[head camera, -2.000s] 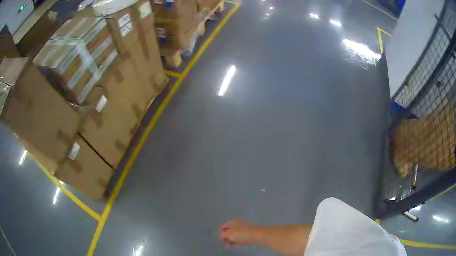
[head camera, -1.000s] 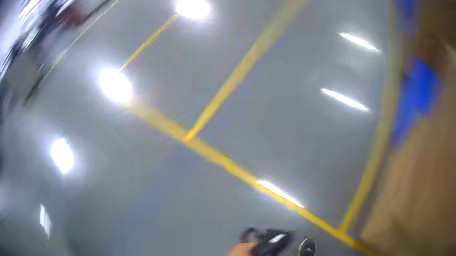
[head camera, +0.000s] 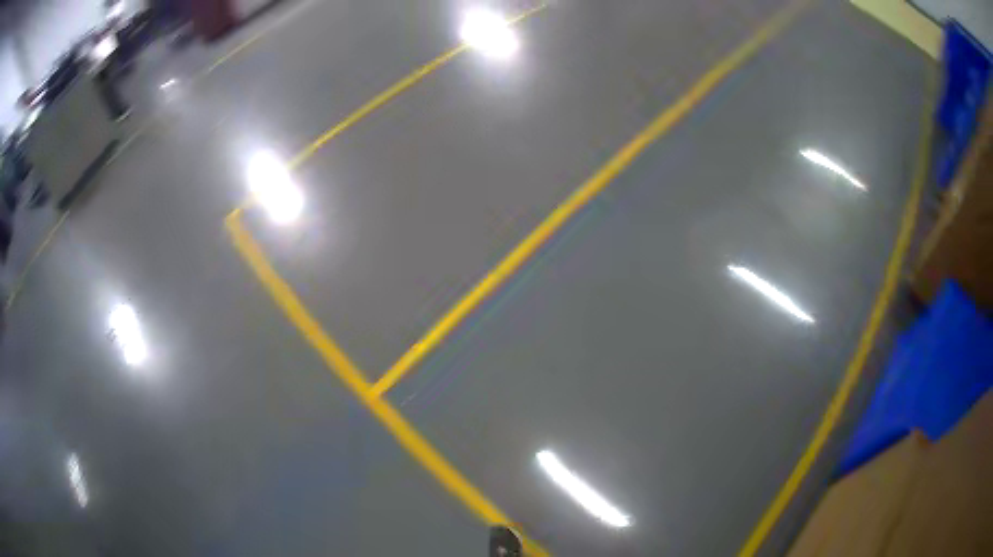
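Note:
Neither my left hand nor my right hand shows in the head view. A small dark round object shows at the bottom edge, cut off by it; what it is and whether a hand holds it cannot be told. The nearest large thing is a brown carton at the lower right, partly cut off. A bright blue sheet or piece lies against it.
Grey glossy floor with yellow marking lines and light reflections fills the middle. Another brown carton and a blue object stand at the right edge. Blurred equipment is at the upper left.
The view has swung from the stacked cartons and mesh frame to marked floor. The hand and the black object seen at the bottom a second ago are gone from view; the small round object remains.

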